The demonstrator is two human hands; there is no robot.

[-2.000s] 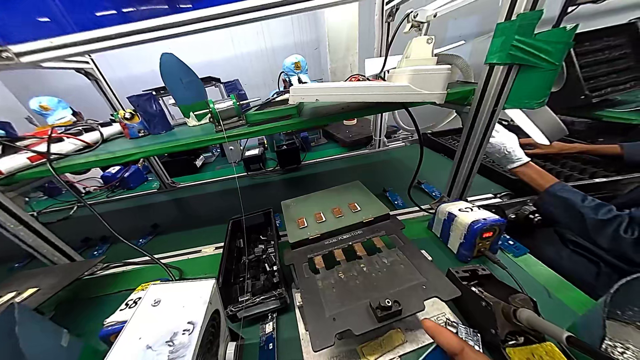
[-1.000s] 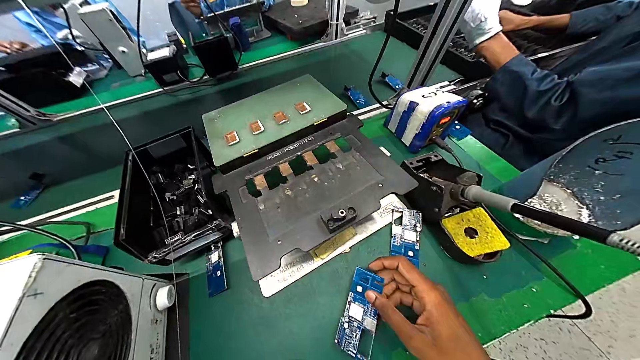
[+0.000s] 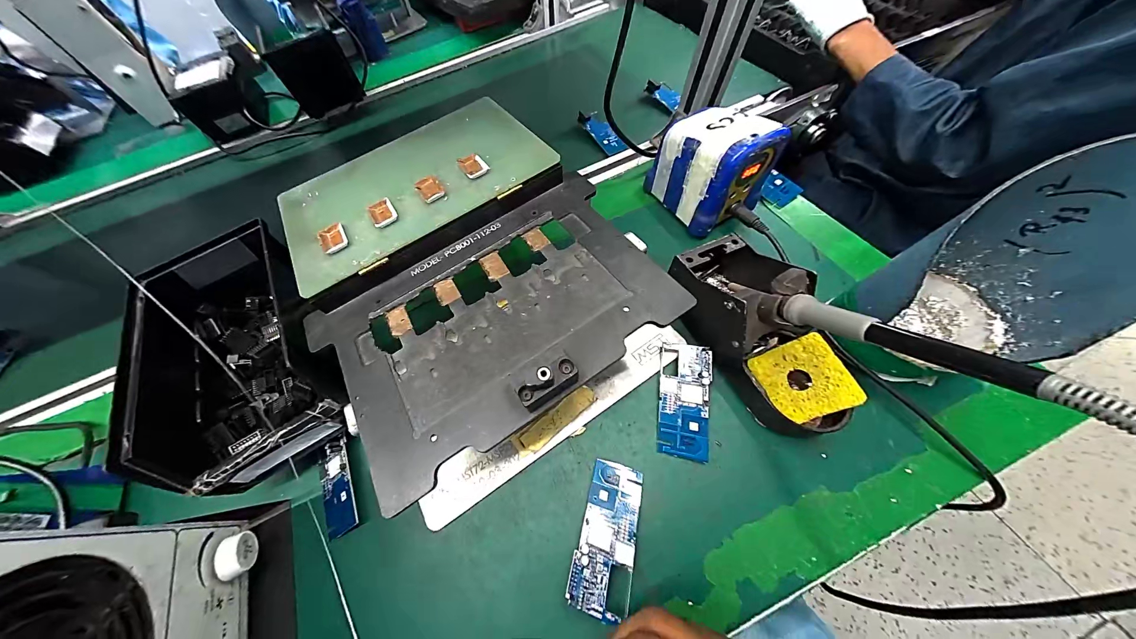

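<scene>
Part of my right hand (image 3: 666, 624) shows at the bottom edge, just below a blue circuit board (image 3: 606, 541); its fingers are mostly out of frame. A second blue circuit board (image 3: 683, 404) lies behind it, near the soldering iron stand. My left hand is out of view. A black soldering fixture (image 3: 506, 328) with a hinged green lid (image 3: 417, 191), laid back and bearing several copper-coloured pads, rests on a metal plate (image 3: 470, 488). To its left, a black bin (image 3: 160, 382) holds small black components. Another blue board (image 3: 338, 488) lies by the bin.
A soldering iron (image 3: 932, 351) sits in its stand (image 3: 745, 302) with a yellow sponge (image 3: 806, 377). Behind is a blue soldering station (image 3: 719, 169). A fan unit (image 3: 133, 577) stands front left. A co-worker's sleeve (image 3: 941, 124) and gloved hand (image 3: 830, 13) are at upper right.
My right hand held a blue board one second ago; that board now lies on the mat, and the hand has drawn back to the bottom edge. The view has tilted down since the earliest frame.
</scene>
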